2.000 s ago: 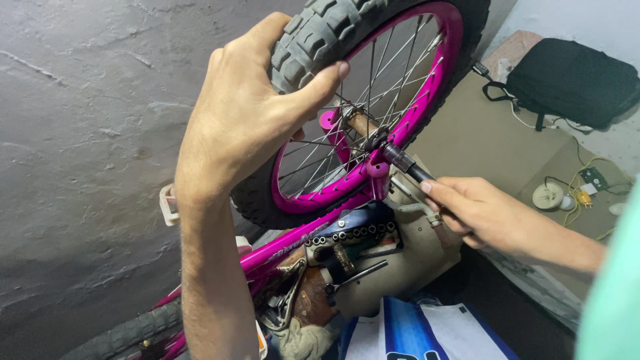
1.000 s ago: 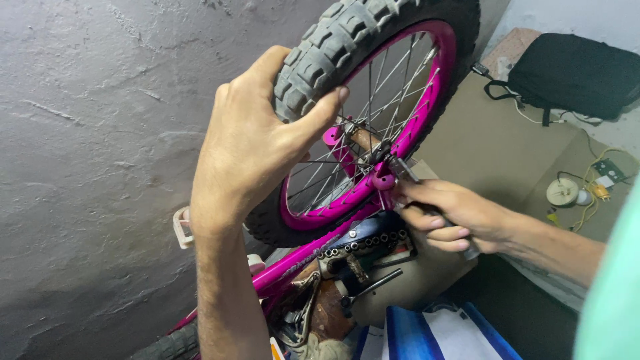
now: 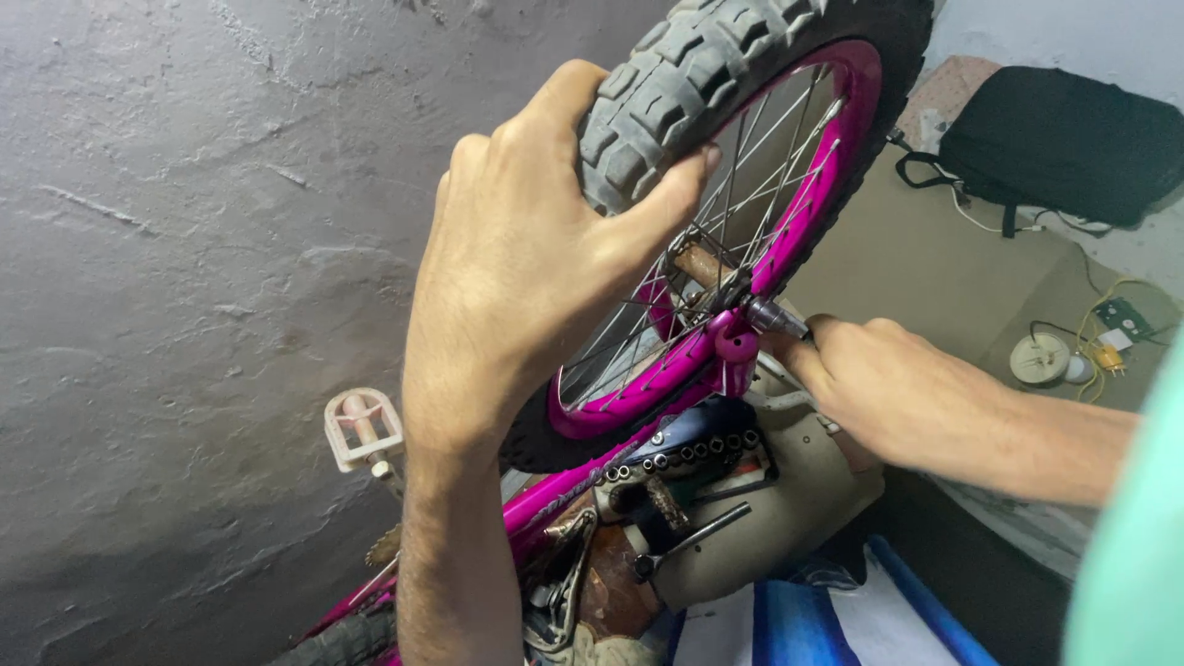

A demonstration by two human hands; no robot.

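My left hand [image 3: 546,240] grips the knobby grey tire [image 3: 666,97] of a bicycle wheel, thumb on its inner side. The wheel has a magenta rim [image 3: 800,222], thin metal spokes and a rusty hub [image 3: 700,265]. At the axle end, beside the magenta fork end [image 3: 736,340], a metal socket tool [image 3: 775,317] sits in line with the axle. My right hand [image 3: 860,370] is closed around the rear part of this tool, and its fingers hide the handle. The magenta frame tube [image 3: 555,495] runs down to the lower left, partly behind my left forearm.
Below the wheel lie a row of sockets [image 3: 689,453] in a case and a metal bar tool [image 3: 694,539]. A white pedal [image 3: 363,428] is near the rough grey wall [image 3: 203,231]. At the right are a black bag [image 3: 1064,143], a round device [image 3: 1039,359] and wires.
My right hand has turned and shifted its grip on the tool at the axle over the frames. My left hand stays on the tire.
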